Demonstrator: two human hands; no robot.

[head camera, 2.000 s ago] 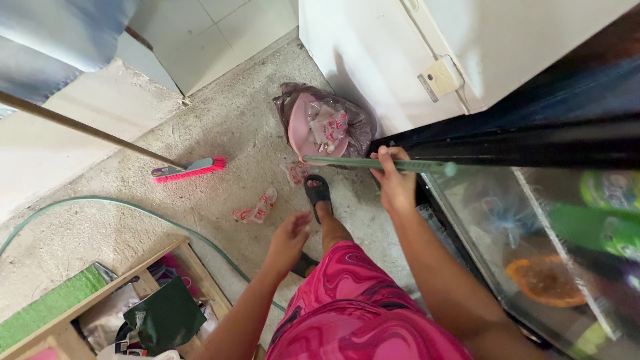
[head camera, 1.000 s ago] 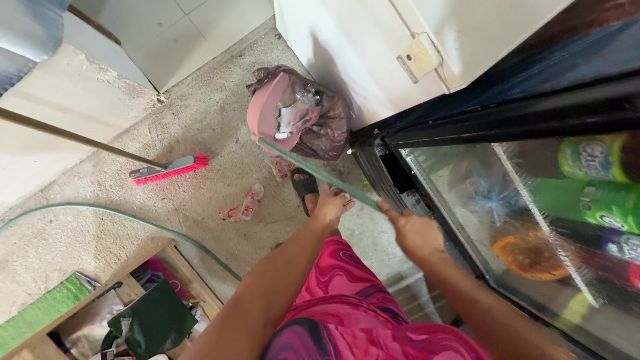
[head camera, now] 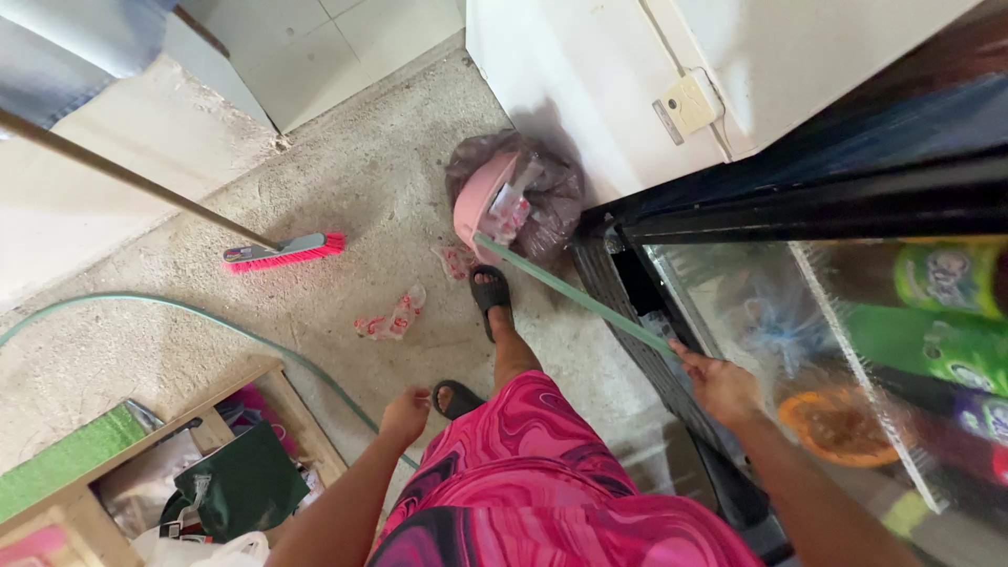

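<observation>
My right hand (head camera: pixel 720 386) grips the end of a green handle (head camera: pixel 583 299), which joins a pink plastic dustpan (head camera: pixel 480 201). The dustpan is tilted at the mouth of a dark translucent trash bag (head camera: pixel 555 209), with crumpled red-and-clear wrappers (head camera: pixel 508 214) in it. My left hand (head camera: pixel 405 413) hangs near my rear sandal, its fingers curled; whether it holds anything is not clear. One crumpled wrapper (head camera: pixel 394 316) lies on the floor, another (head camera: pixel 455 261) beside the front sandal. A broom with pink bristles (head camera: pixel 287 253) rests on the floor to the left.
A green hose (head camera: pixel 197 309) curves over the concrete floor at left. A wooden crate (head camera: pixel 272 378) with bags and a dark green item stands lower left. A glass-door fridge (head camera: pixel 709 299) with bottles is at right, beside a white cabinet (head camera: pixel 575 79) bearing an outlet box.
My left hand has let go of the green handle it touched one second ago and moved down and left. My right hand still holds the handle's end.
</observation>
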